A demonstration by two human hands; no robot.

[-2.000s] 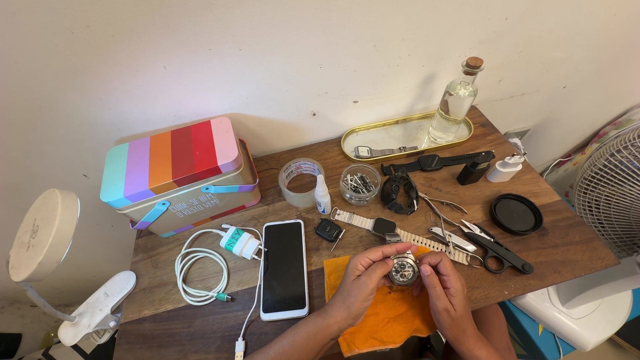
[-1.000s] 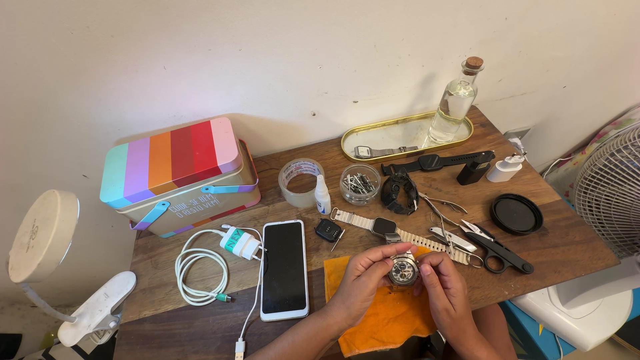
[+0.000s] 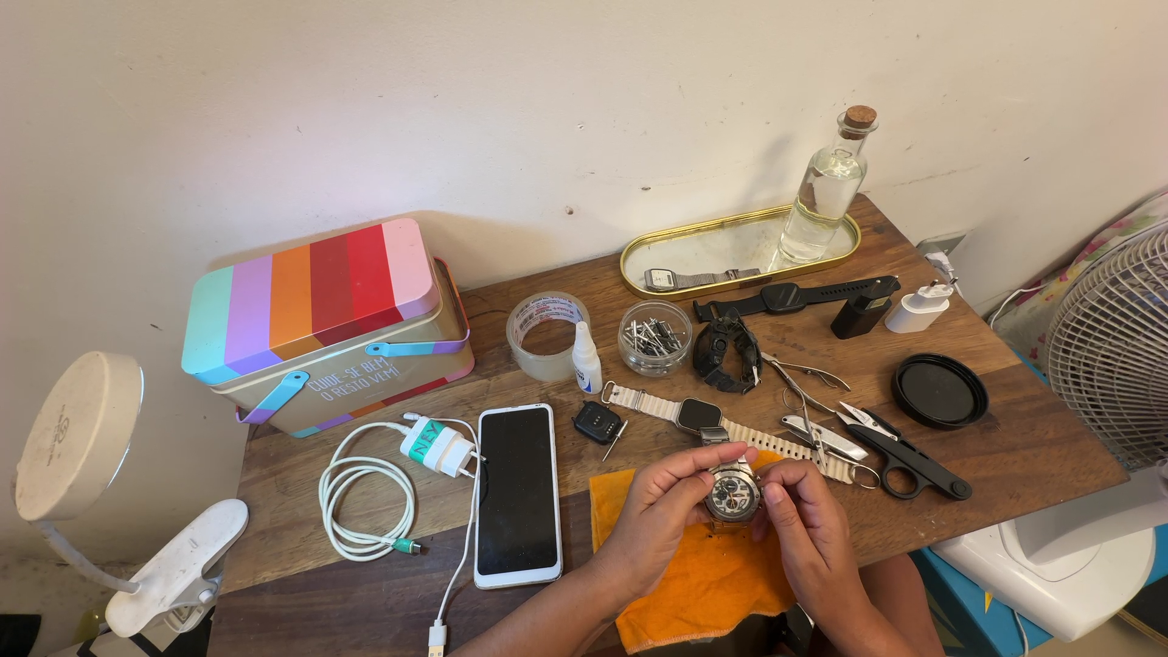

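Observation:
A metal wristwatch (image 3: 733, 494) with a round dial faces up above an orange cloth (image 3: 698, 593). My left hand (image 3: 671, 497) grips its left side between thumb and fingers. At the right edge of the case, by the crown side, the thumb and forefinger of my right hand (image 3: 803, 511) are pinched; the exact contact is partly hidden. Just beyond my hands lies a smartwatch with a cream band (image 3: 698, 415). A small black watch module (image 3: 598, 422) with a thin metal pin beside it sits to the left.
Around the hands are a white phone (image 3: 518, 493), a glue bottle (image 3: 586, 360), a tape roll (image 3: 547, 336), a glass jar of pins (image 3: 655, 338), a black watch (image 3: 727, 351), scissors (image 3: 912, 461), a black lid (image 3: 940, 391), a corked bottle (image 3: 826, 196) on a tray and a striped tin (image 3: 319, 319).

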